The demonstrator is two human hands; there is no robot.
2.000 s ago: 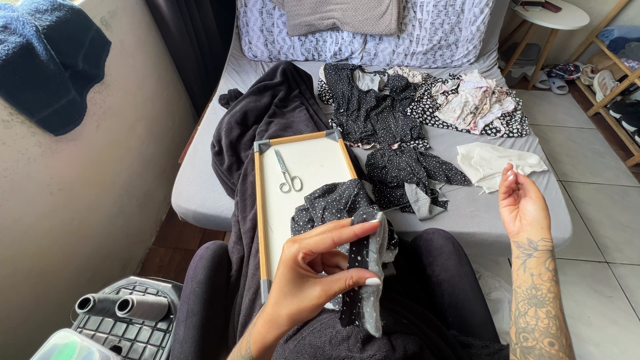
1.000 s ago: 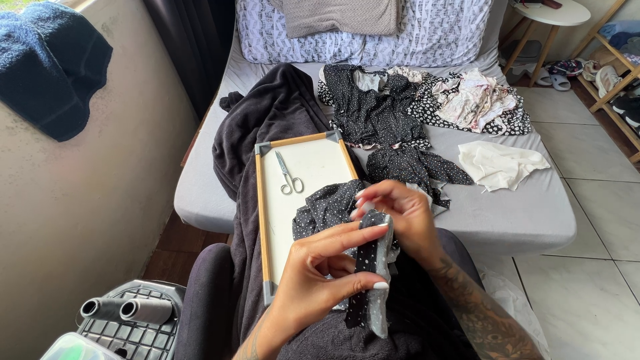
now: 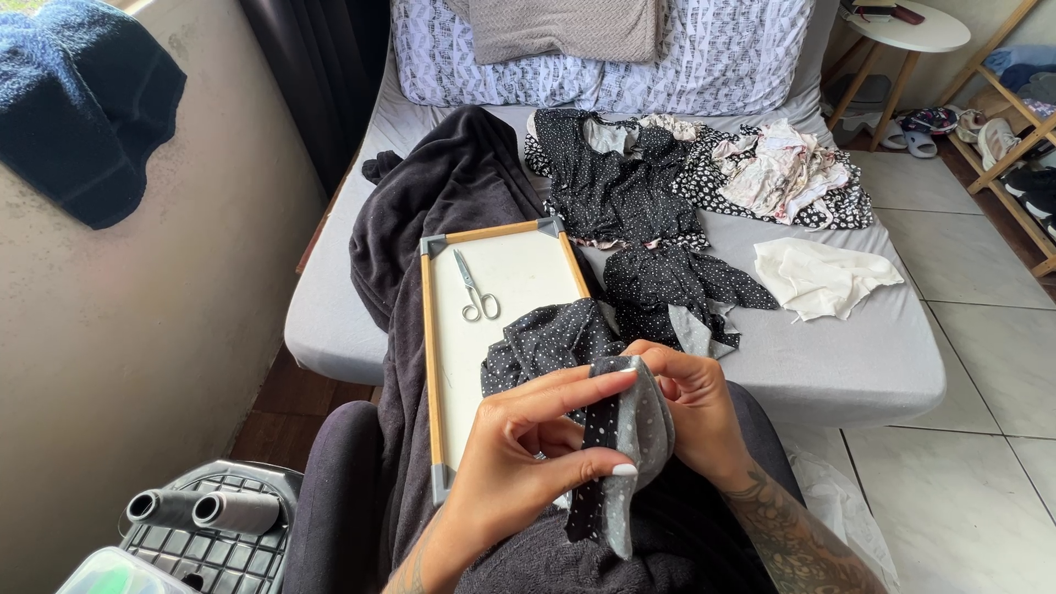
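Observation:
Black polka-dot fabric (image 3: 602, 462) with a grey reverse side is pinched between the thumb and fingers of my left hand (image 3: 536, 445). Close against its right edge is my right hand (image 3: 693, 404), fingertips bent together at the cloth's top; whether a needle is between them is too small to tell. More of the dotted cloth (image 3: 549, 342) lies bunched on a wood-framed white board (image 3: 429, 355) over my lap. Metal scissors (image 3: 474, 289) rest on that board. Beyond it, a dotted black garment (image 3: 619, 181) and dotted cut pieces (image 3: 681, 289) are spread on the bed.
White cloth (image 3: 825, 276) and floral fabric (image 3: 784, 173) lie at the bed's right. A dark blanket (image 3: 445, 190) runs along the board's left side. Two thread spools (image 3: 235, 511) sit on a black plastic stool (image 3: 214, 549) at lower left, beside a clear container (image 3: 120, 573).
My right hand was raised out to the right over the white cloth two seconds ago; it has come in to the fabric. My left hand keeps its pinch on the cloth.

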